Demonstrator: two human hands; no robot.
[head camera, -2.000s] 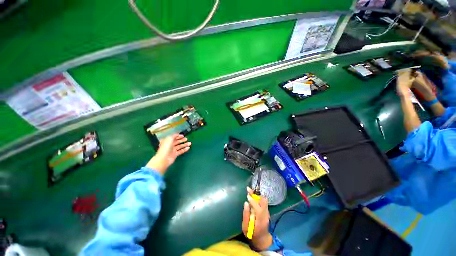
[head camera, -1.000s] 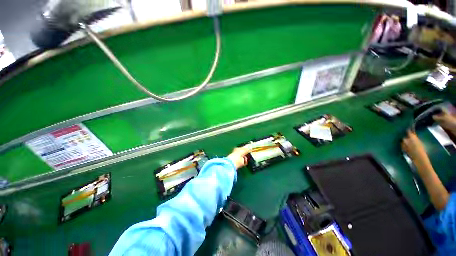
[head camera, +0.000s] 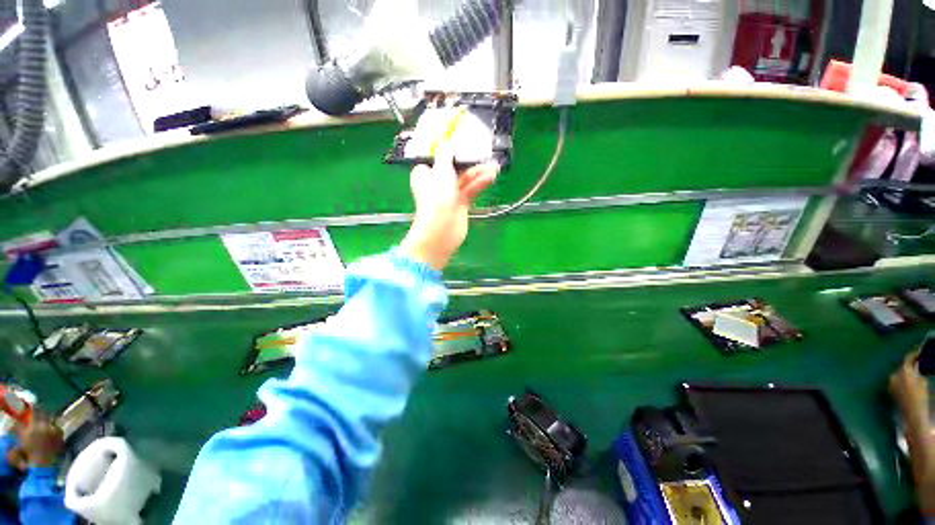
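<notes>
My left hand (head camera: 443, 205) is raised in front of the green partition and grips the near edge of a tablet assembly (head camera: 474, 133). The tablet has a black edge, a silver-white centre and an orange strip, and is held up near the partition's top ledge. Two more tablet assemblies lie on the bench behind my sleeve, one at its left (head camera: 269, 350) and one at its right (head camera: 472, 338). My right hand is not in view.
A fume fan (head camera: 545, 431), blue soldering station (head camera: 656, 477) and black trays (head camera: 779, 441) stand at front right. Another tablet (head camera: 740, 326) lies behind them. A white spool (head camera: 111, 482) is at lower left. Other people's hands show at both sides. A grey hose hangs above.
My left hand has lifted a tablet off the bench, up to the partition's top. The view has tilted up and turned left. My right hand and the soldering iron, seen two seconds ago, are gone from view.
</notes>
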